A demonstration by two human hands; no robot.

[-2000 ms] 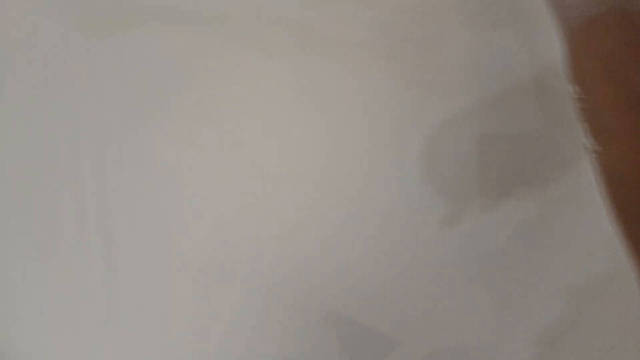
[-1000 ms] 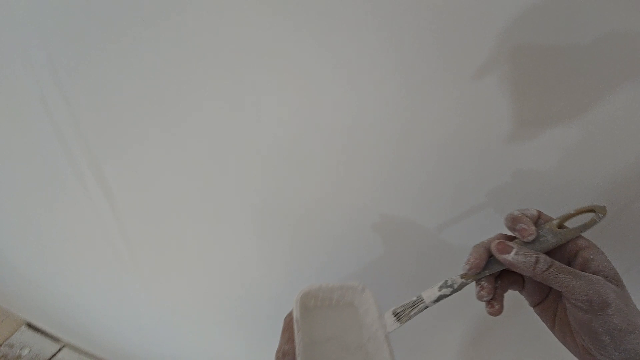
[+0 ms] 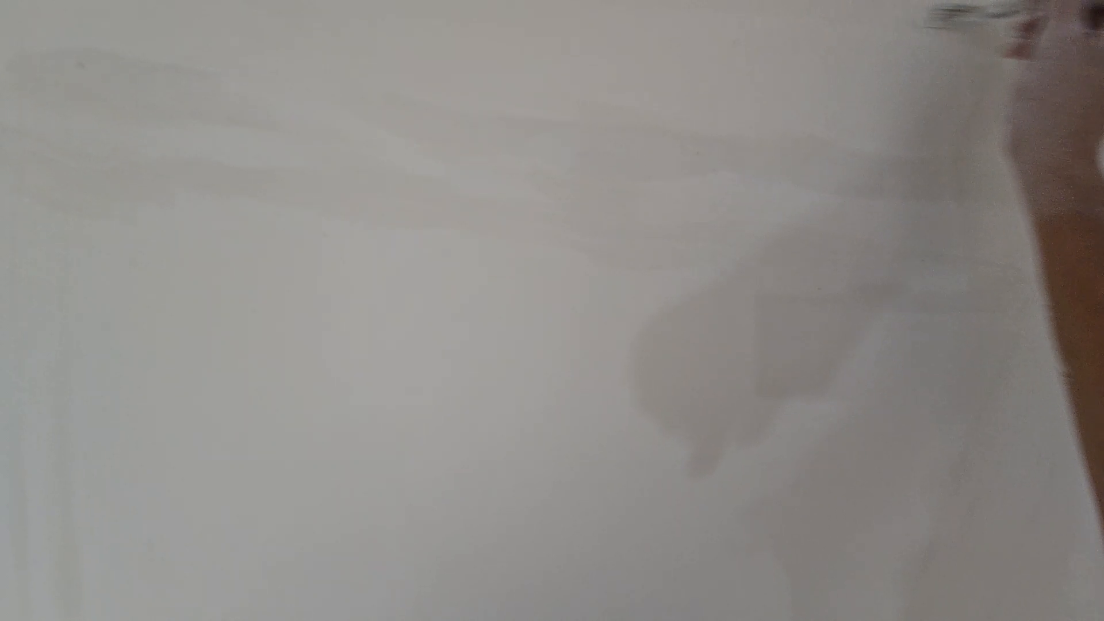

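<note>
At the top right corner my right hand (image 3: 1048,82) holds a paintbrush (image 3: 970,15), whose bristles show blurred and cut by the upper edge of the view. The bristles lie over or against the white painted wall (image 3: 388,388); whether they touch it is unclear. My bare forearm runs down along the right edge. Greyish, damp-looking streaks cross the upper part of the wall. My left hand is out of view, and so is the paint tray.
The pale wall surface fills nearly the whole view. Soft shadows (image 3: 716,362) fall on it at the right centre and lower right.
My right hand, low at the right with the brush beside the tray a second ago, is now raised at the top right. The tray has left the view, which has shifted much.
</note>
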